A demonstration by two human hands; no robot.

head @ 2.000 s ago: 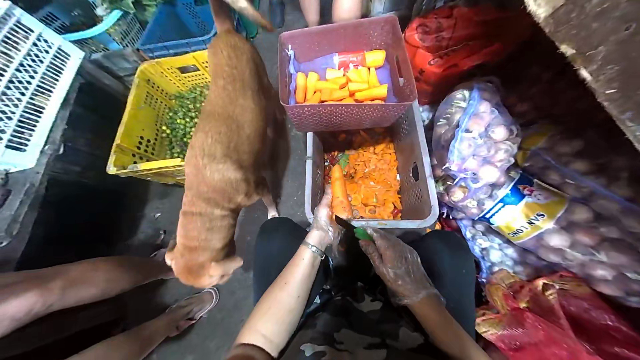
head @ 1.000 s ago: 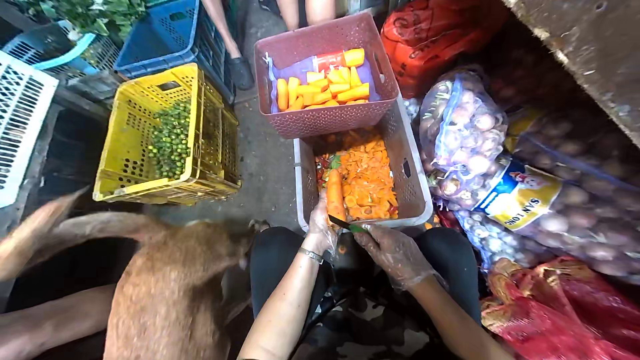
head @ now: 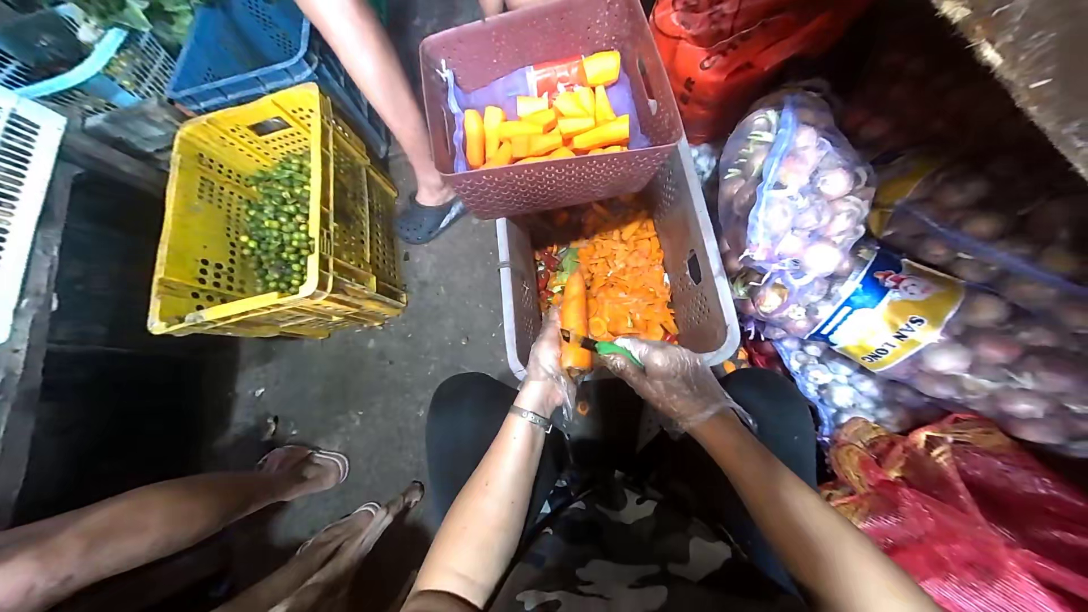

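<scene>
My left hand [head: 546, 361], in a clear plastic glove, holds a peeled-looking carrot [head: 575, 310] upright over the near edge of a grey plastic crate [head: 728, 319]. In my gloved right hand [head: 667, 378] is a green-handled knife or peeler [head: 616, 352], its dark blade lying across the carrot's lower part. Orange carrot scraps [head: 629, 276] cover much of the crate's floor. A maroon perforated basket [head: 557, 183] rests on the crate's far end, with cut carrot pieces [head: 544, 127] on purple mesh inside.
A yellow crate [head: 316, 170] of small green fruits stands left, near a blue crate [head: 242, 55]. Mesh sacks of onions [head: 799, 183] and a red mesh sack [head: 960, 510] lie right. Other people's legs [head: 161, 510] are at lower left and beyond the yellow crate [head: 382, 85].
The brown dog, in view in both earlier frames, is out of view. My hands remain at the crate's near edge with the carrot and the tool.
</scene>
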